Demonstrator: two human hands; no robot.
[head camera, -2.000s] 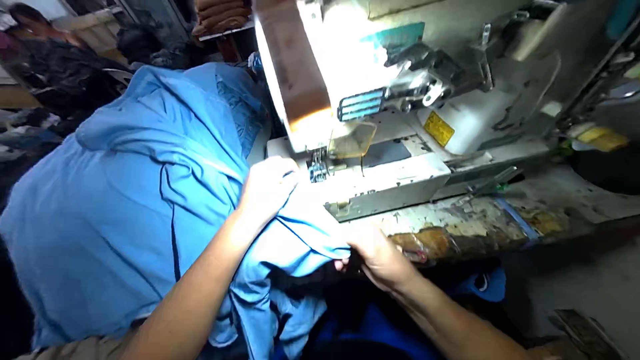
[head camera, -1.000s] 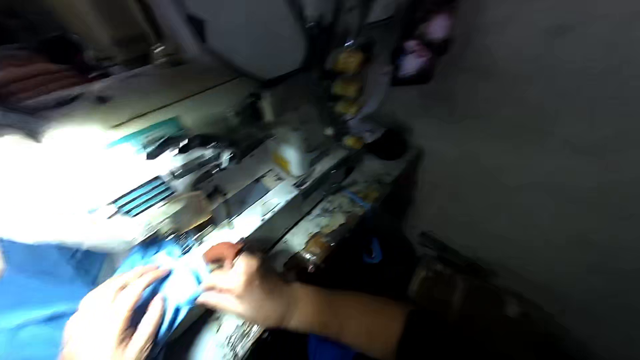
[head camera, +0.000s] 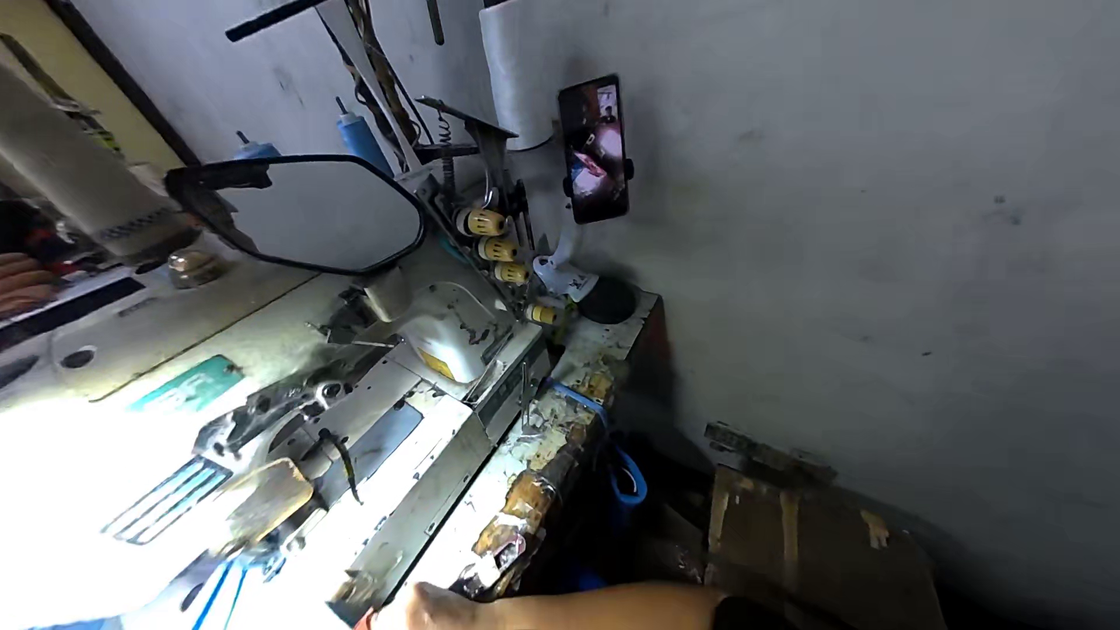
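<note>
At the bottom edge my right hand (head camera: 437, 609) is partly cut off, by the front edge of the sewing machine's bed; a small reddish thing shows at its fingers, too cut off to name. What its fingers do is hidden. My left hand is out of view. The industrial sewing machine (head camera: 385, 516) fills the left side, its needle area washed out by bright light. Blue threads (head camera: 213, 595) run down from the presser foot area. A bit of blue fabric (head camera: 83, 624) shows at the bottom left corner.
A phone (head camera: 597, 149) in a holder stands by the wall, above yellow tension knobs (head camera: 486, 222). An oval mirror (head camera: 319, 214) hangs over the machine. The worn table edge (head camera: 525, 499) has a blue strap (head camera: 628, 477) on it. A cardboard box (head camera: 814, 551) lies lower right.
The view has swung right and up toward the wall. My left hand, on the blue fabric in both earlier frames, has left the view. My right hand is now at the bottom edge.
</note>
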